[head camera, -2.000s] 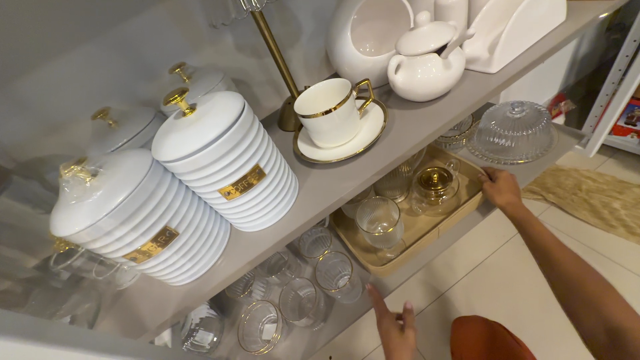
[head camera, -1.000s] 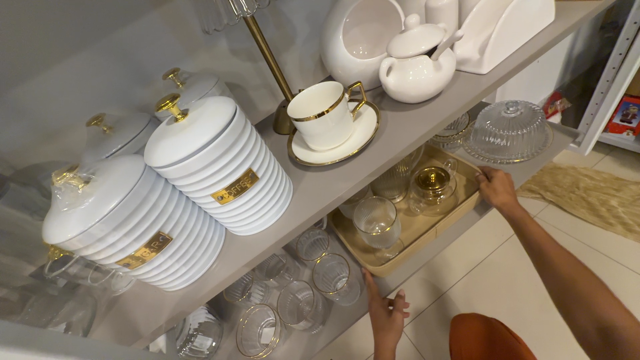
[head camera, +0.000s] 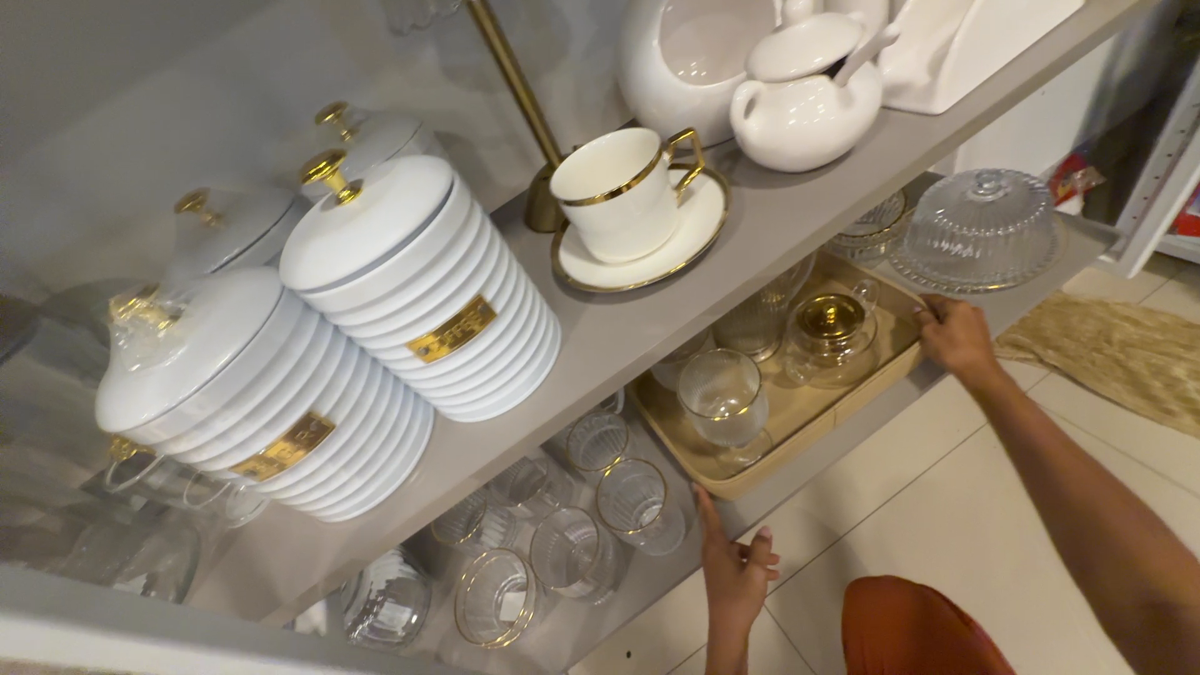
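A tan rectangular tray (head camera: 806, 427) lies on the lower shelf, holding a stemmed glass (head camera: 723, 398), a glass pot with a gold lid (head camera: 832, 328) and a ribbed glass vessel (head camera: 755, 323) partly hidden under the upper shelf. My right hand (head camera: 958, 342) is at the tray's right end, fingers on its rim; the grip itself is partly hidden. My left hand (head camera: 739, 572) has its index finger extended to the tray's near left corner, with the other fingers apart and nothing held. Beside that corner stand several gold-rimmed glasses (head camera: 633, 497).
Above, the upper shelf (head camera: 600, 337) carries white ribbed canisters (head camera: 422, 281), a cup (head camera: 619, 197) on a saucer (head camera: 670, 258), and a white sugar bowl (head camera: 808, 112). A glass cake dome (head camera: 984, 220) stands right of the tray. Tiled floor (head camera: 872, 525) lies below.
My left hand has moved up to the tray's near left corner, from a little below it two seconds ago. My right hand stays at the tray's right end.
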